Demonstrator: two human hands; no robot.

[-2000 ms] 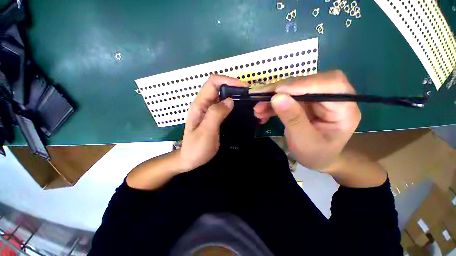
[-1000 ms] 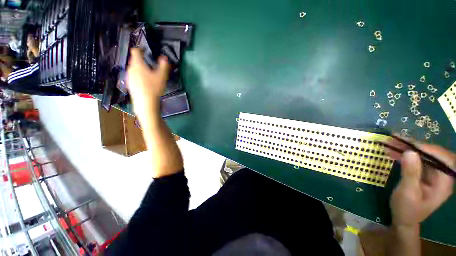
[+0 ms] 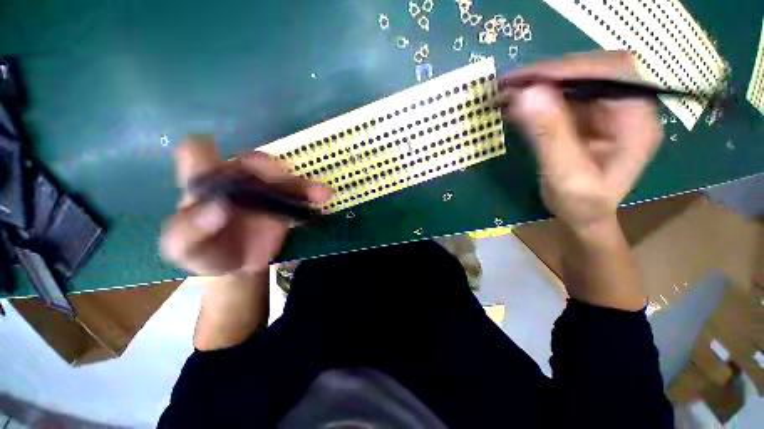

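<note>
My left hand is blurred and holds a black phone housing over the left end of the dotted adhesive sheet. The adhesive sheet lies slanted on the green mat, pale cream to yellow with rows of black dots. My right hand holds black tweezers roughly level; their left end is blurred near the sheet's right end. Tiny pale rings lie loose beyond the sheet, with a small bluish piece close to it.
A pile of black phone housings lies at the left. Spare dotted sheets lie at the upper right. A few rings lie near the bench edge. Brown cardboard boxes stand below the bench at the left, and more show at the right.
My left hand has come back from the pile and now holds a black housing near the adhesive sheet. My right hand still holds the tweezers. The head view has swung back to the right.
</note>
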